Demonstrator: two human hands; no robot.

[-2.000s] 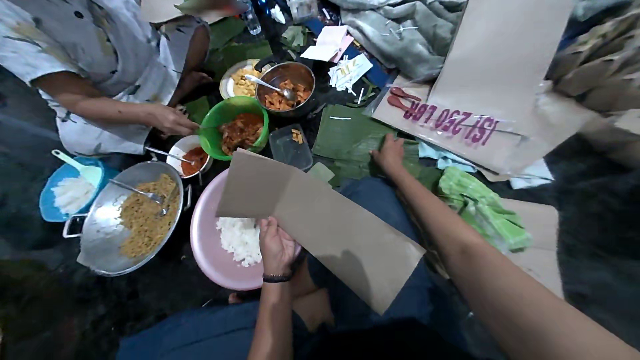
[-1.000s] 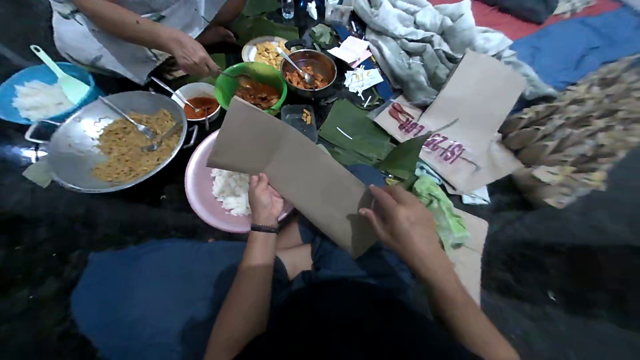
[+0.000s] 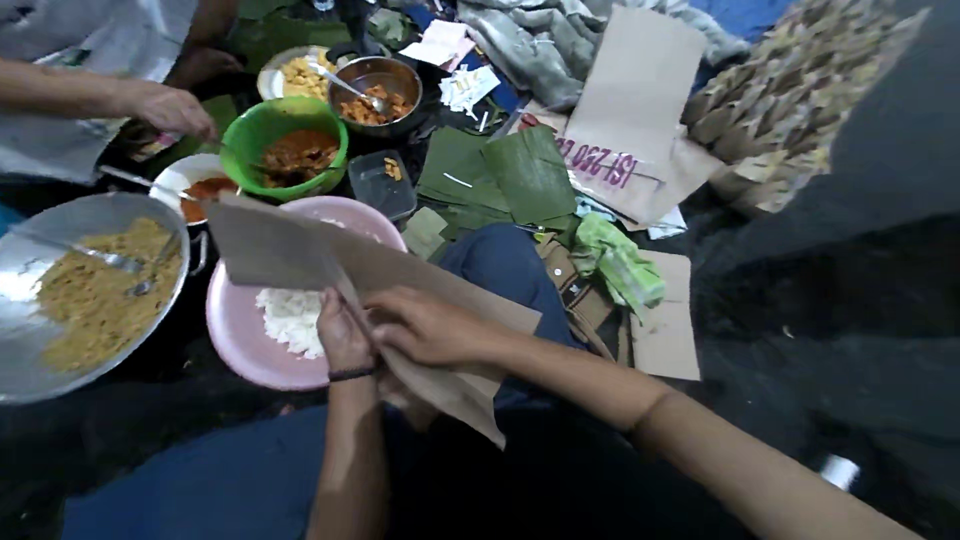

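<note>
A sheet of brown wrapping paper (image 3: 442,277) is creased across its middle above my lap. My left hand (image 3: 345,330), with a dark bracelet at the wrist, grips it from below near the crease. My right hand (image 3: 416,322) presses on the paper just beside it; whether its fingers grip the sheet cannot be told. Beneath the paper's left part stands a pink basin (image 3: 232,337) with white rice (image 3: 292,322). Cut banana leaves (image 3: 529,176) lie in a stack beyond my knee, one of them askew on top.
A metal wok (image 3: 161,330) of noodles, a green bowl (image 3: 289,109), a white pot (image 3: 169,176) and a steel bowl (image 3: 409,71) hold food. A clear plastic box (image 3: 382,184), a green cloth (image 3: 619,262) and more brown paper (image 3: 637,82) lie around. Another person's hand (image 3: 172,109) is by the green bowl.
My right hand moved from the banana leaves to the sheet's right part, then in beside my left hand. The sheet, flat before, is now bent at a crease. One banana leaf has shifted.
</note>
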